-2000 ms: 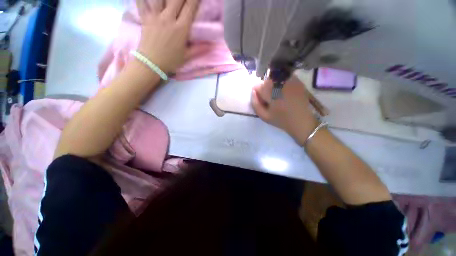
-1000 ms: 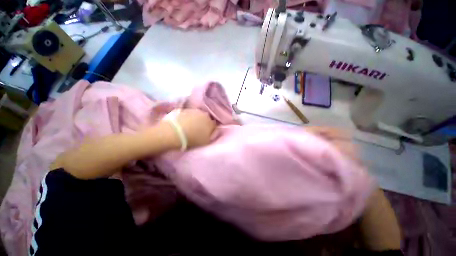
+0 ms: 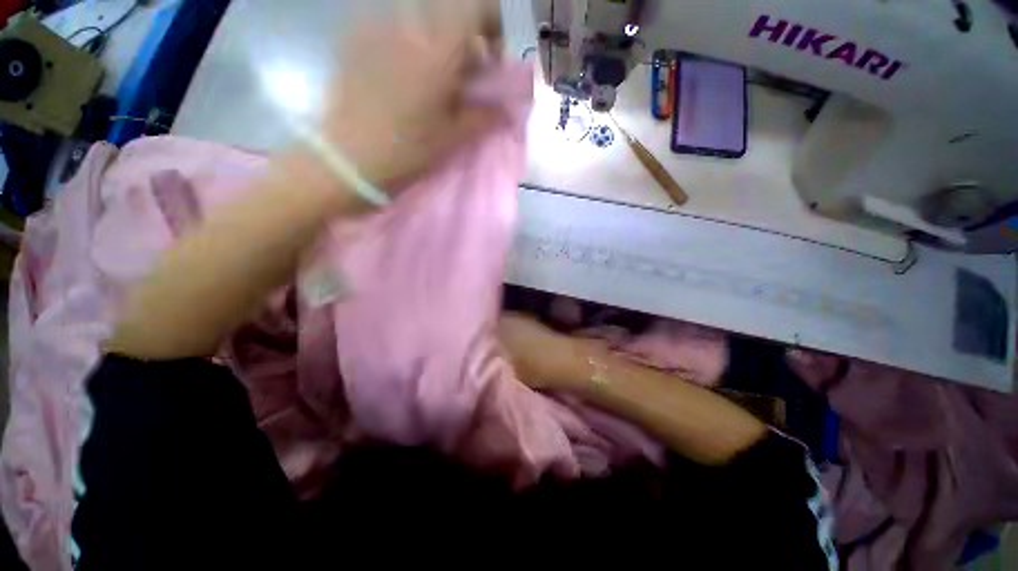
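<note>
The pink garment hangs from my raised left hand over the table's front edge and spreads across my lap and to the left. My left hand is blurred and grips an upper edge of the cloth, left of the needle area. My right hand is low, below the table edge; its fingers are hidden by the pink cloth, so its grip does not show. The white sewing machine has its presser foot under the lamp, with no cloth seen under it.
A wooden-handled awl lies right of the needle. A phone and an orange and blue tool lie under the machine arm. More pink cloth hangs at the lower right. Another machine is at the upper left.
The garment came off the table into my lap, and its upper part is now lifted. My left hand rose towards the machine. My right hand moved from the needle area to below the table edge.
</note>
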